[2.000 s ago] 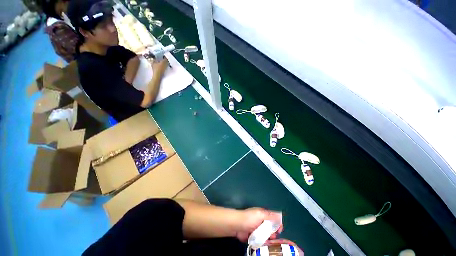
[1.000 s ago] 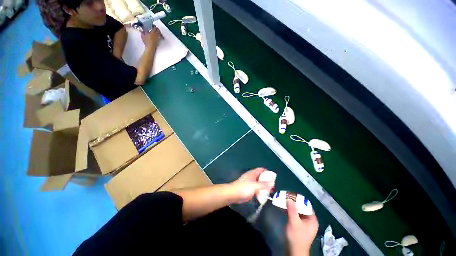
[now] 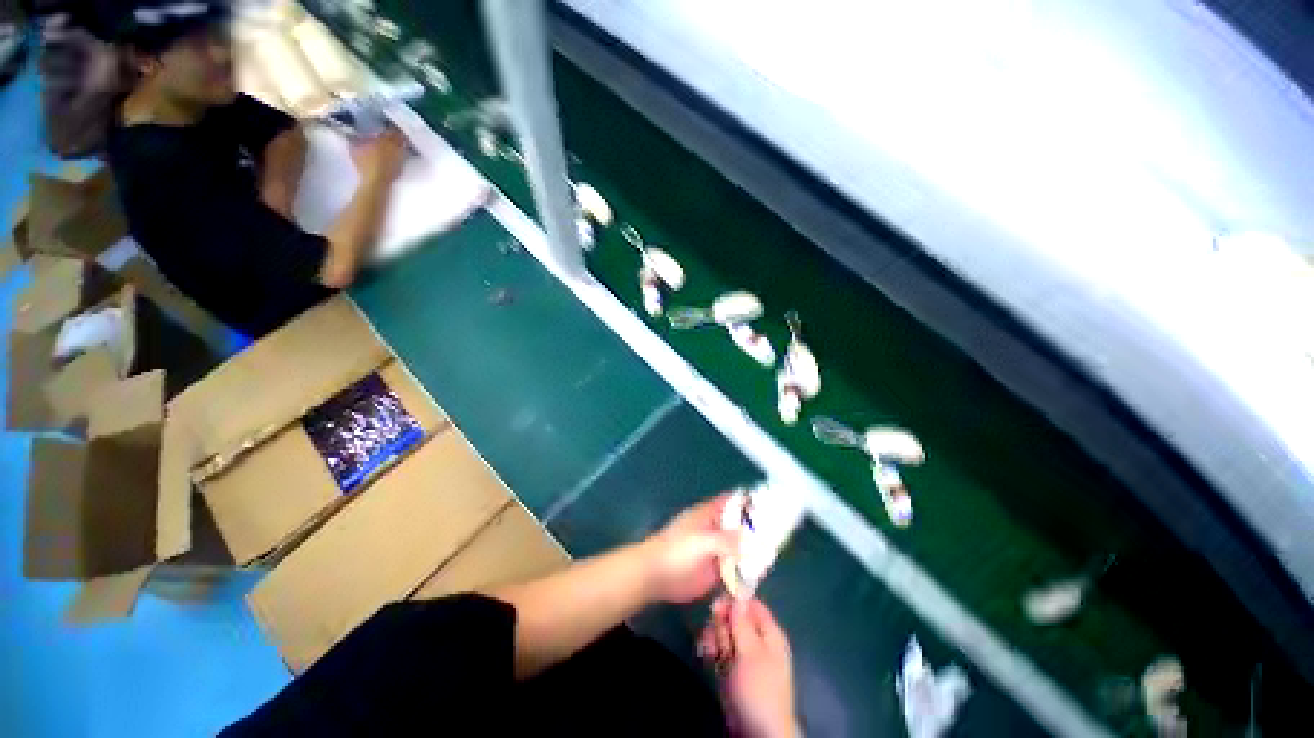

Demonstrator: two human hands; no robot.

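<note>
My left hand (image 3: 695, 551) is closed around a cream casing (image 3: 744, 555) over the green bench, with a white piece, blurred, sticking out toward the rail. My right hand (image 3: 752, 634) is just below it, fingers bent close to the casing's lower end. A small dark or brown bit shows at its fingertips; whether it holds this is too blurred to tell. The cylindrical insert with brown and blue marks is not clearly visible now.
A crumpled white piece (image 3: 931, 689) lies on the bench (image 3: 504, 361) at right. Beyond the pale rail (image 3: 865, 545), the green belt carries casings with inserts and cords (image 3: 894, 447). An upright post (image 3: 536, 144) stands at the rail. Open cartons (image 3: 389, 555) and a seated person (image 3: 216, 202) are at left.
The brown-and-blue insert, held out in my right hand a second ago, no longer shows clearly. My right hand has moved left and in under the casing. The view has shifted.
</note>
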